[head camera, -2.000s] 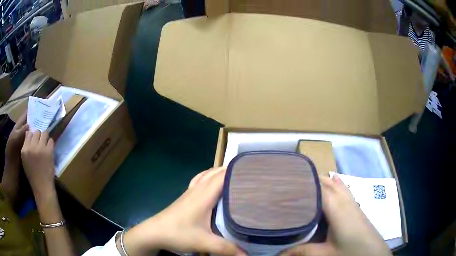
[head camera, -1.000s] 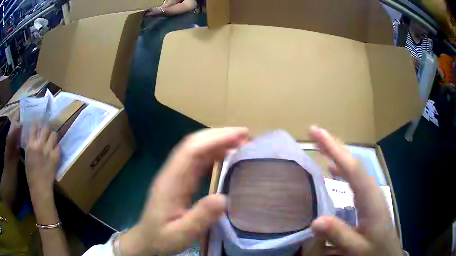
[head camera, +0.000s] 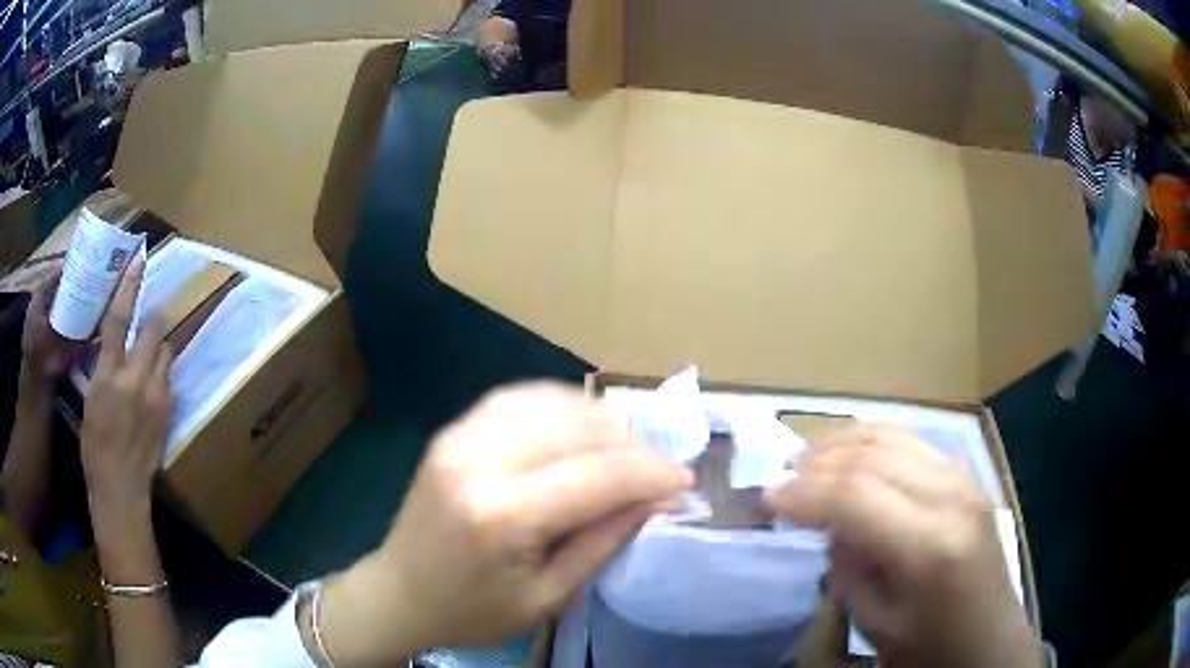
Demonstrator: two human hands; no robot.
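Observation:
The speaker (head camera: 711, 613) stands upright over the open carton in its bluish-white wrap. A sliver of its brown wood-grain end shows through a gap in the wrap (head camera: 731, 555). My left hand (head camera: 522, 509) pinches the wrap's upper edge on the left. My right hand (head camera: 900, 535) pinches it on the right; it is blurred. Behind is the gift carton's white foam rim (head camera: 914, 418), with part of the brown accessory box (head camera: 820, 424). The white leaflet is mostly hidden behind my right hand. The carton lid (head camera: 796, 248) stands open behind.
At the left a neighbouring open carton (head camera: 294, 405) holds wrapped units. Another person's hands (head camera: 124, 392) hold a curled printed leaflet (head camera: 94, 277) over it. The dark green worktop (head camera: 431, 352) shows between the cartons. Other people are at the far side, and a metal rail is at top right.
The wrap has been drawn up and inward over the speaker's wood-grain end, which was fully bare earlier. My hands went from around the speaker to pinching the wrap. The neighbour's leaflet is now curled.

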